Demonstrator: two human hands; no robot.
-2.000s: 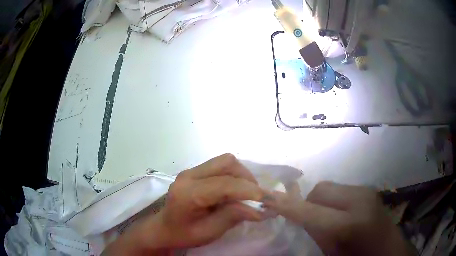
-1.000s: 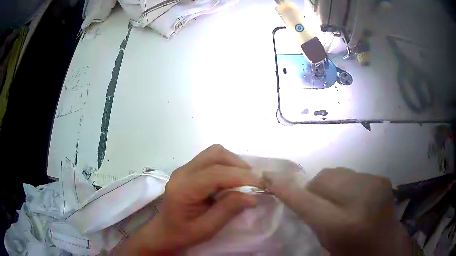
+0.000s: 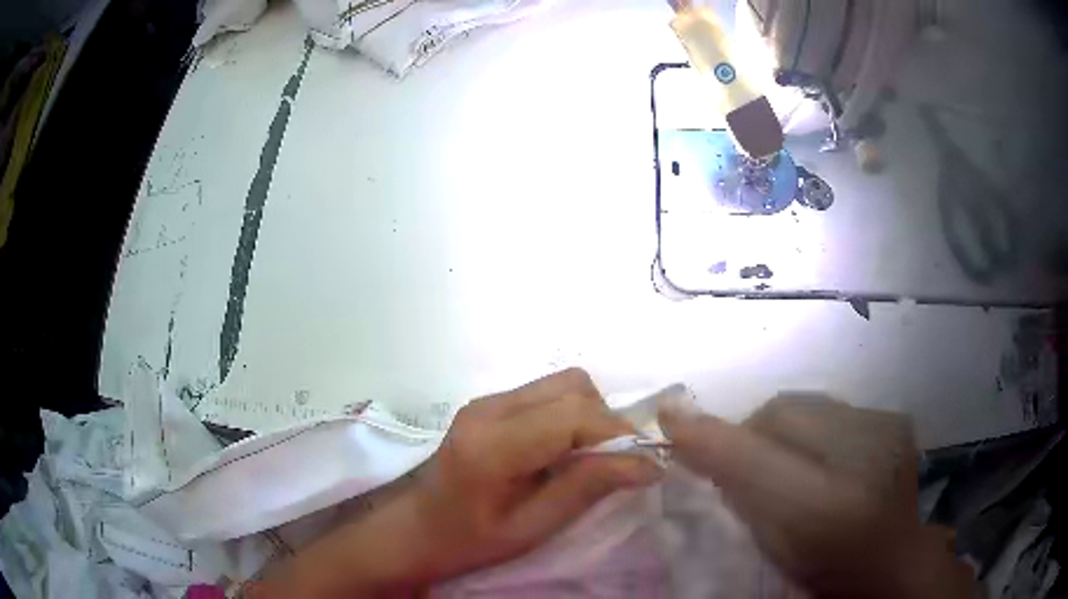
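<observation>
The white garment (image 3: 281, 474) with thin dark stitch lines lies along the table's front edge and hangs down towards me. My left hand (image 3: 545, 468) pinches a narrow folded white edge of it between thumb and fingers. My right hand (image 3: 808, 486), somewhat blurred, holds the same edge just to the right, its fingertips close to the left ones. A small thin thing shows between the fingertips; I cannot tell what it is. The cloth below the hands is blurred and looks pinkish.
The needle area (image 3: 759, 176) of the sewing machine is at the upper right, under the lamp (image 3: 724, 73) with its brown tip. Dark looped scissors (image 3: 978, 222) lie right of it. A white garment pile (image 3: 404, 29) is at the back. The table (image 3: 340, 234) has a grey strip.
Both hands still hold the folded edge. They have shifted slightly to the right and their fingertips have changed place a little. The view has shifted slightly.
</observation>
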